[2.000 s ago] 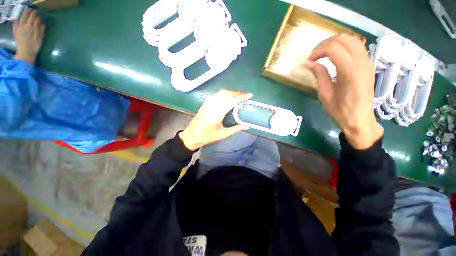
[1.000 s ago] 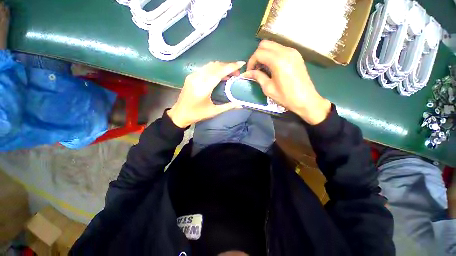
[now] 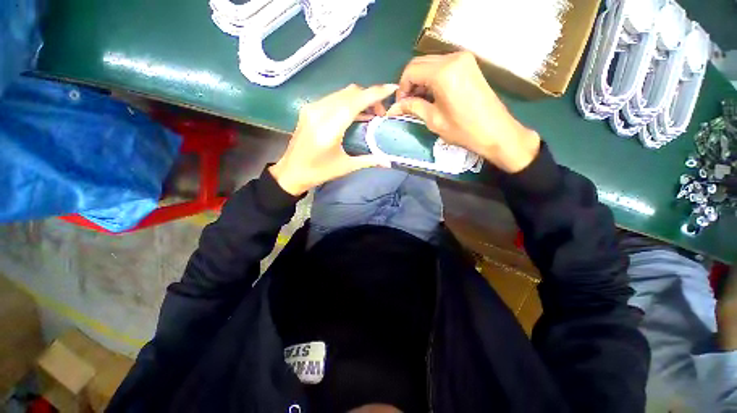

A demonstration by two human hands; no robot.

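A white plastic frame (image 3: 419,167), a long open oval, is held at the bench's front edge above my lap. My left hand (image 3: 327,139) grips its rounded open end between thumb and fingers. My right hand (image 3: 459,103) is over the frame's upper rim, fingertips pinched together close to my left fingertips. Whether a thin part is between my right fingertips cannot be made out. The frame's round end is partly hidden under my right hand. An open carton (image 3: 517,71) of fine pale slivers stands just beyond my right hand.
Stacked white frames lie at the upper left (image 3: 279,68) and at the right (image 3: 645,73). A heap of small metal parts (image 3: 708,181) is at the far right. A blue-clothed person (image 3: 81,153) sits at the left by a red stool (image 3: 212,165). Another person's leg shows lower right.
My right hand has come from over the carton to the frame's rim. Since one second ago the hands have barely moved, and slightly more of the frame's round end shows.
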